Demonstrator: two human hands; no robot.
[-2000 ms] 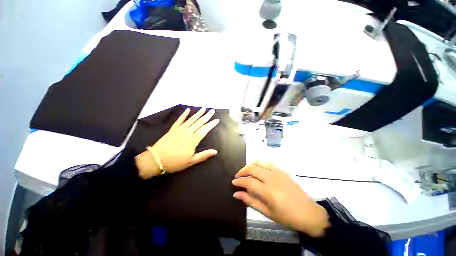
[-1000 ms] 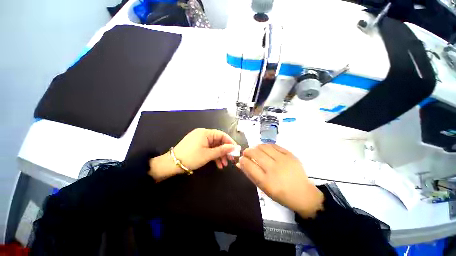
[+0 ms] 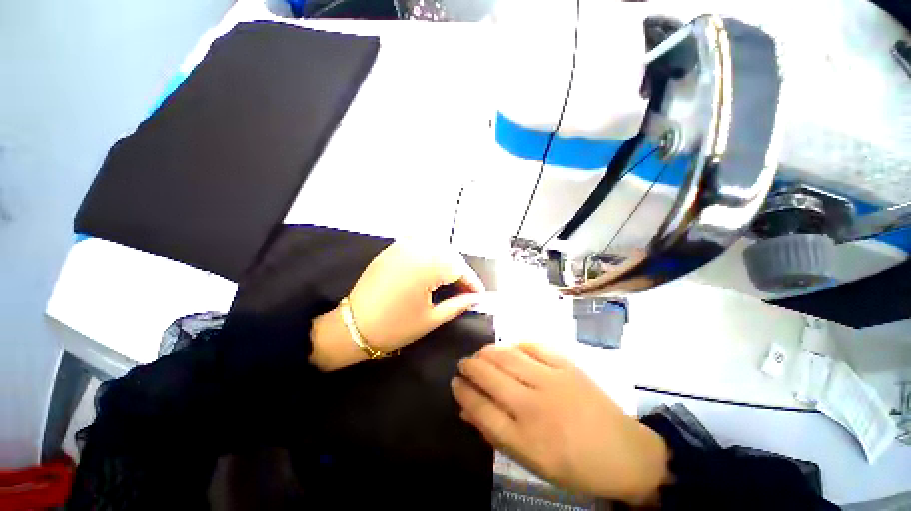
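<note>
A dark garment panel lies on the machine bed and over its front edge, its right edge near the presser foot. My left hand is on the panel, thumb and forefinger pinching a small white care label left of the foot; glare blurs its outline. My right hand lies palm down at the panel's right edge, just in front of the foot, fingers close together. Whether it grips the cloth is hidden.
Another dark panel lies at the left of the table. The white machine head and its shiny curved guard stand over the right side. A grey fitting is beside the foot. White labels lie at the right.
The view has moved closer to the machine head. My hands have moved apart: the left holds the label beside the foot, the right has moved away from it, down onto the panel edge.
</note>
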